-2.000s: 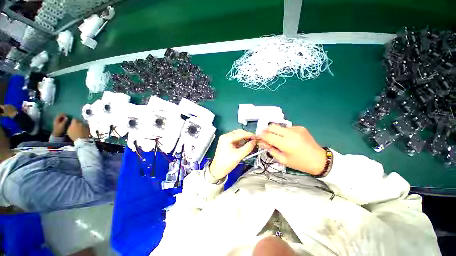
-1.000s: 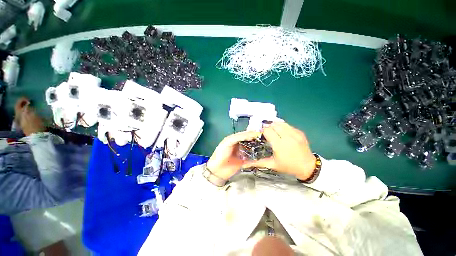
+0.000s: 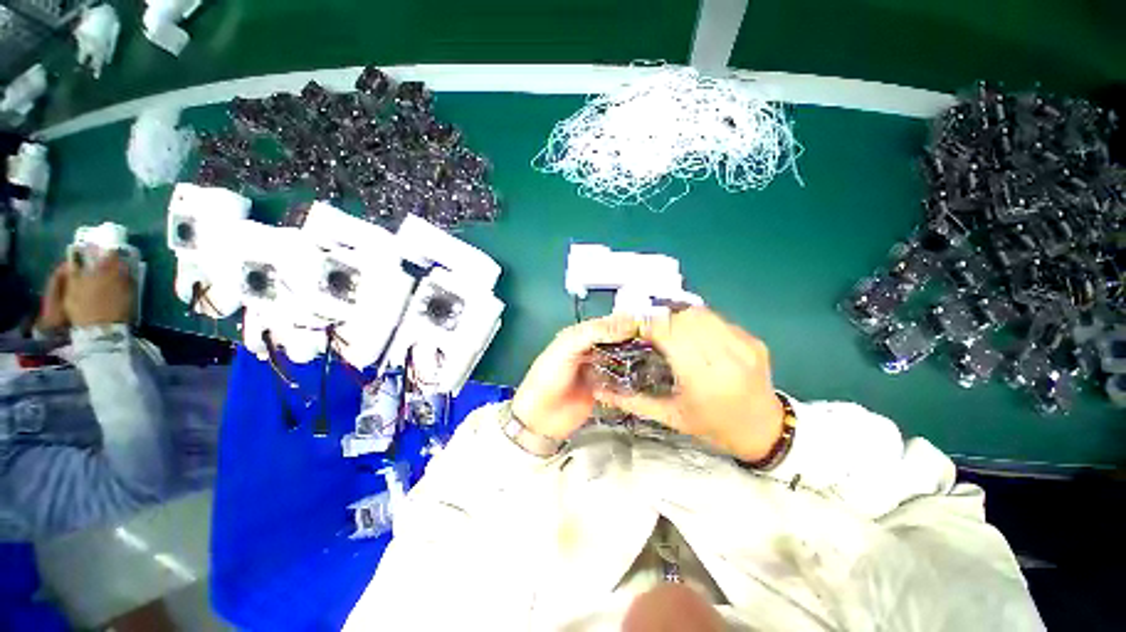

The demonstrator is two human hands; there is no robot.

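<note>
A white camera housing (image 3: 624, 270) lies on the green bench in front of me, its near part hidden by my hands. My left hand (image 3: 562, 380) and my right hand (image 3: 716, 377) are cupped together at its near end. Between them is a dark bundle of wire leads (image 3: 632, 368), held by both hands. The fingertips and the exact grip are partly hidden.
Finished white housings (image 3: 352, 282) stand in a row at left above a blue bin (image 3: 278, 519). A dark parts heap (image 3: 358, 148), white cords (image 3: 673, 136) and a pile of camera modules (image 3: 1031, 222) lie on the bench. Another person's hands (image 3: 99, 294) hold a housing at far left.
My head view has shifted, so the bench things sit further left. My hands went from pinching at the wires to cupping them. The other person now has a housing that stood in the row.
</note>
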